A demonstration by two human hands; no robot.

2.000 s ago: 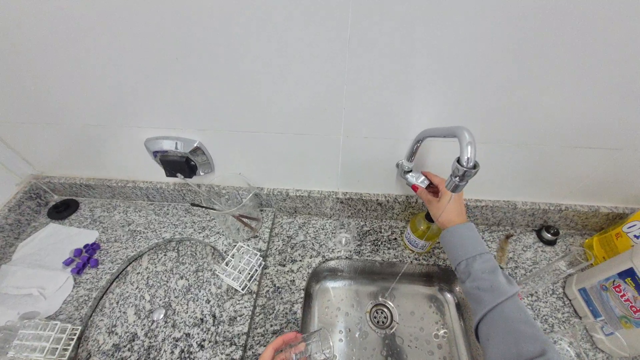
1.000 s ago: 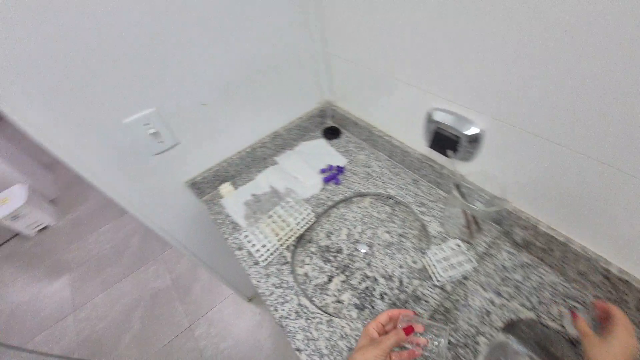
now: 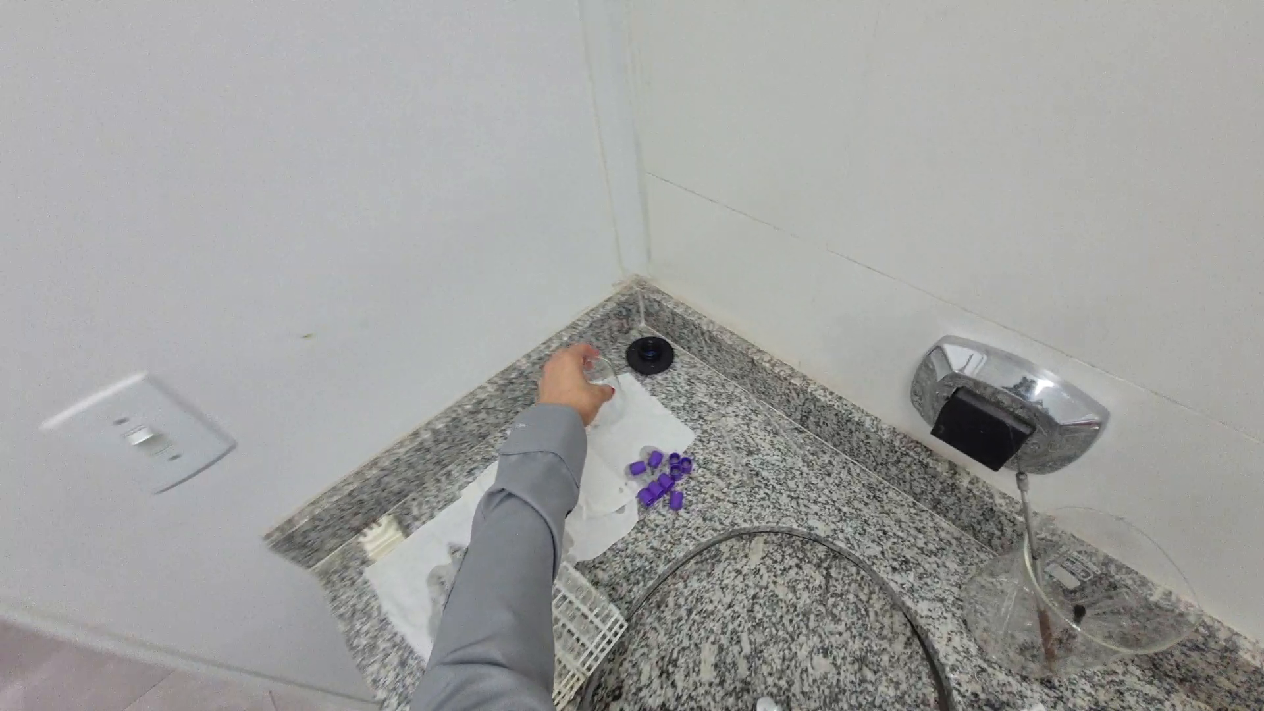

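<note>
My left hand (image 3: 576,383) reaches toward the back corner of the granite counter, its gray sleeve crossing the frame from the bottom. Its thumb and fingers are closed around a clear glass vessel (image 3: 603,383), partly hidden by the hand, at the upper end of white paper towels (image 3: 647,420). Several small purple caps (image 3: 660,484) lie to the right, by the towels' edge. A white plastic test tube rack (image 3: 585,632) is partly behind the forearm. My right hand is out of view.
A black round fitting (image 3: 650,355) sits in the corner. To the right are a chrome wall fixture (image 3: 1007,400) and a large clear glass vessel (image 3: 1081,592) with tools inside. Dark tubing (image 3: 869,563) curves over the counter. A light switch (image 3: 143,434) is on the left wall.
My left hand has carried the clear glass vessel to the towels in the back corner. My right hand, on the tap handle two seconds ago, has left view. The view has swung left.
</note>
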